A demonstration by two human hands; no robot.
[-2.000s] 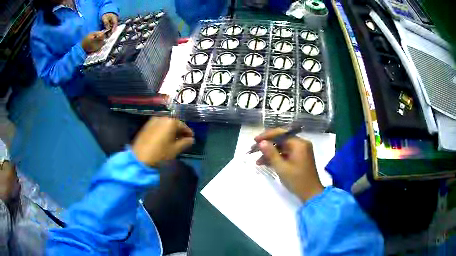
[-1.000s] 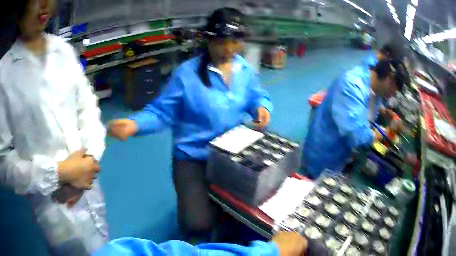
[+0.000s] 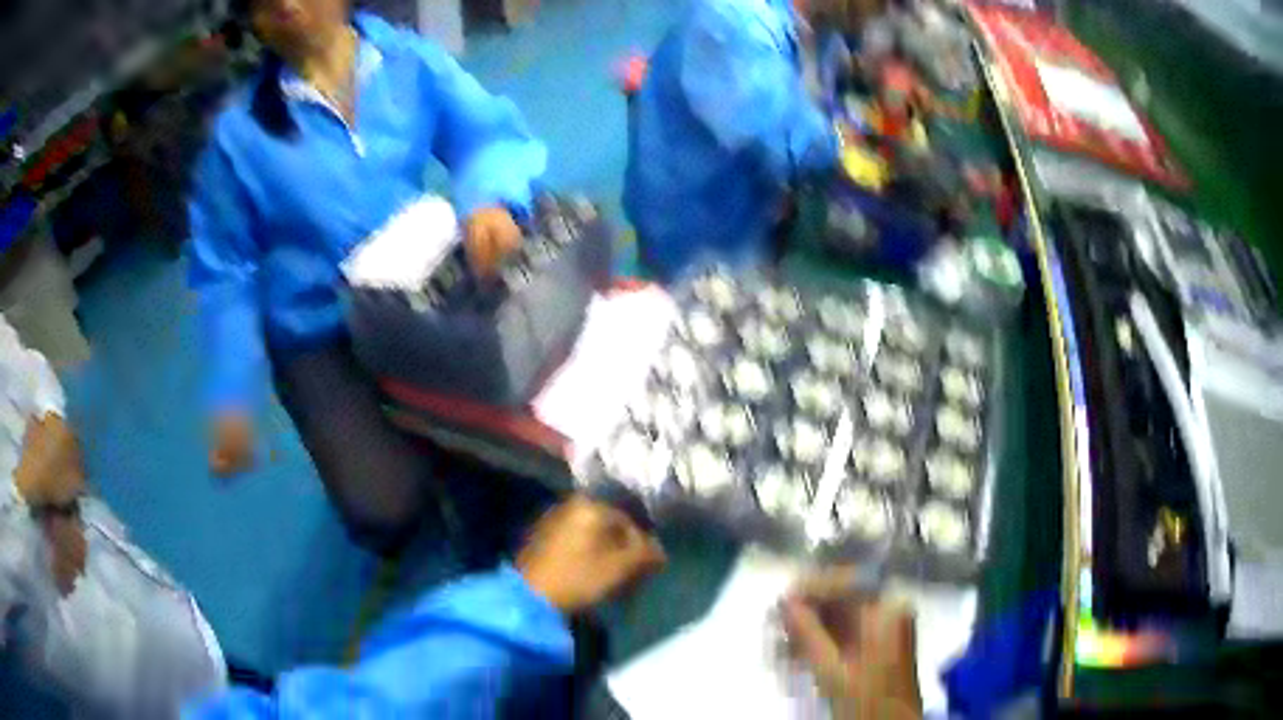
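The view is blurred. My left hand (image 3: 584,554) is at the tray's near left corner with fingers curled; I cannot tell whether it holds anything. My right hand (image 3: 861,650) is over white paper (image 3: 711,650), cut off by the bottom edge, its fingers bent around slim dark tweezers (image 3: 867,571), which show only as a smear. Just beyond is the clear blister tray (image 3: 988,485) with rows of pale round parts (image 3: 813,439). A narrow white strip (image 3: 849,447) lies across it.
A coworker in blue (image 3: 373,134) stands behind a tall grey tray stack (image 3: 493,331) with a white card on top. Another person in blue (image 3: 718,134) is beyond. A white-clothed person is at left. A long black tray (image 3: 1126,422) lies right, blue cloth (image 3: 1002,658) below its board.
The view has swung back down from the room to the bench. Both my hands show again, and the white strip lies across the tray, unlike two seconds ago. The coworker's arm has dropped.
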